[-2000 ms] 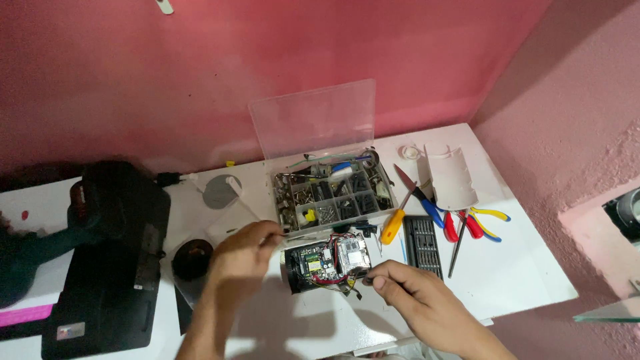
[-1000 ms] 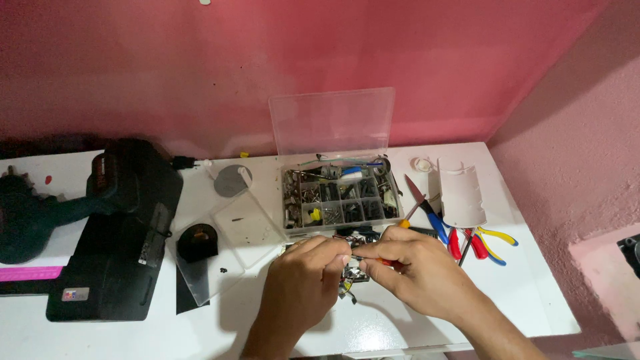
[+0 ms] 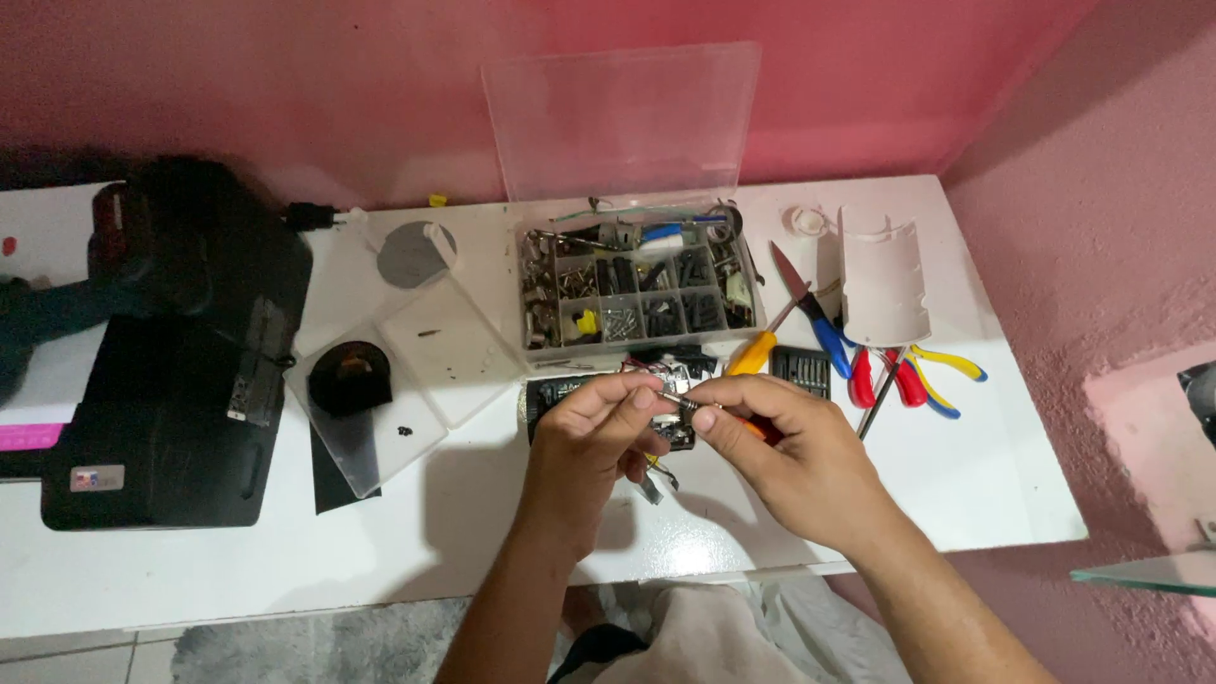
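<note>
My right hand (image 3: 793, 446) holds a small screwdriver with an orange handle (image 3: 760, 429), its metal shaft pointing left. The fingertips of my left hand (image 3: 603, 432) close around the tip end of that shaft; whether a bit or screw is there cannot be told. Both hands are over an opened electronic device with a circuit board (image 3: 676, 382), which they partly hide. Loose wires (image 3: 655, 483) stick out at its near side. Just behind stands an open clear compartment box (image 3: 641, 351) of screws and small parts. A black bit case (image 3: 801, 370) lies to the right of the device.
An orange-handled screwdriver (image 3: 752, 353), blue-handled pliers (image 3: 825, 328), red-handled pliers (image 3: 862, 380), yellow-and-blue-handled pliers (image 3: 950, 366) and a white plastic shell (image 3: 883, 285) lie at the right. Clear plastic covers (image 3: 456, 347) and a black printer (image 3: 180, 418) are at the left.
My hands were apart at the device's two sides two seconds ago; now they meet above it. An orange-handled screwdriver now shows in my right hand.
</note>
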